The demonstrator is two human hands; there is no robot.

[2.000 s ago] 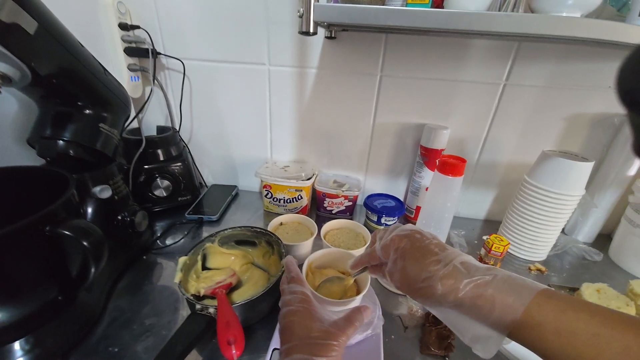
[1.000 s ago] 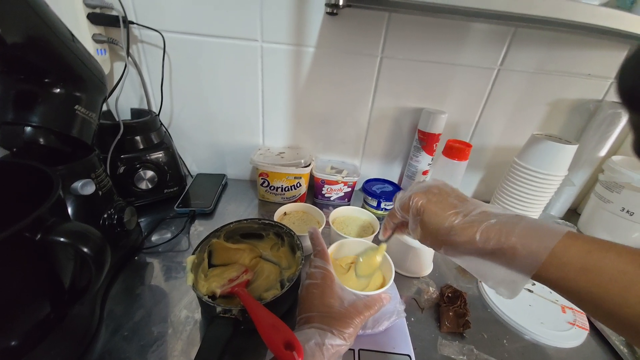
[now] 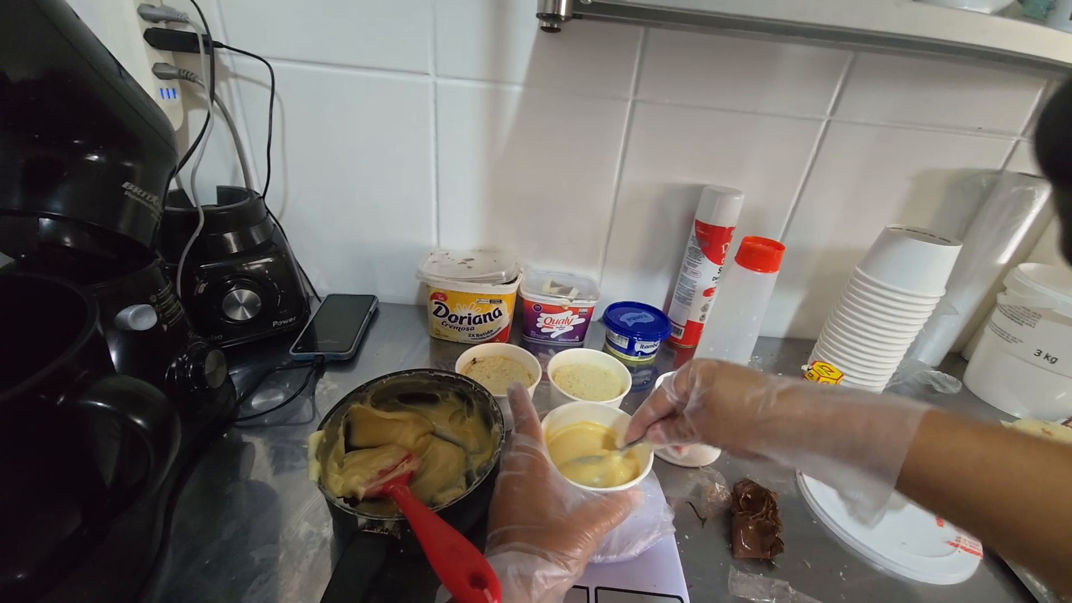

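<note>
My left hand [image 3: 548, 502], in a clear plastic glove, steadies a white paper cup [image 3: 548, 431] of yellow cream [image 3: 596, 452] from the left and below. My right hand [image 3: 695, 406], gloved too, holds a metal spoon [image 3: 615, 452] whose bowl is in the cream. Left of the cup stands a dark pot [image 3: 402, 519] of thick yellow cream with a red-handled spatula [image 3: 440, 544] resting in it. Two more filled cups, a left one [image 3: 497, 369] and a right one [image 3: 589, 381], stand just behind. Another white cup [image 3: 687, 455] is partly hidden behind my right hand.
Doriana [image 3: 471, 310] and Qualy [image 3: 559, 318] tubs, a blue-lidded tub [image 3: 636, 331] and two bottles line the wall. A cup stack [image 3: 879, 310], a white lid [image 3: 896, 536] and a piece of chocolate [image 3: 756, 519] lie right. A phone [image 3: 337, 325], a blender base [image 3: 239, 276] and a stand mixer [image 3: 75, 251] are left.
The spoon, raised over the cup with cream on it one second ago, is now down in the cream. My left hand remains at the cup.
</note>
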